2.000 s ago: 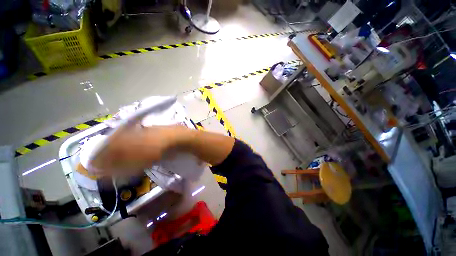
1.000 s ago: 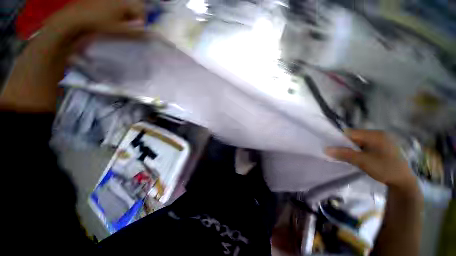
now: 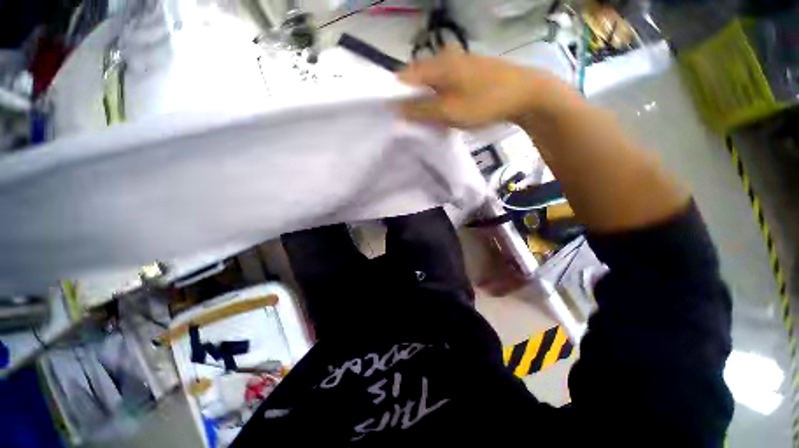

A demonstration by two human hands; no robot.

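A pale grey garment piece (image 3: 228,175) is stretched across the view, from the left edge to the upper middle, over the front of the white machine table (image 3: 254,79). My right hand (image 3: 464,87) grips its right end between thumb and fingers. The piece runs out of the picture on the left. My left hand is not in view. Black-handled scissors (image 3: 441,33) and a flat dark strip (image 3: 370,52) lie on the table just beyond my right hand.
A white tray (image 3: 298,328) with black, red and blue bits is at the lower left. A side bin (image 3: 565,306) stands right of my lap. A yellow crate (image 3: 731,79) is at the upper right. Yellow-black tape (image 3: 539,350) marks the floor.
The view has turned. The garment piece now lies more level and further left. My right hand still holds its end, now at upper middle. My left hand has left the picture.
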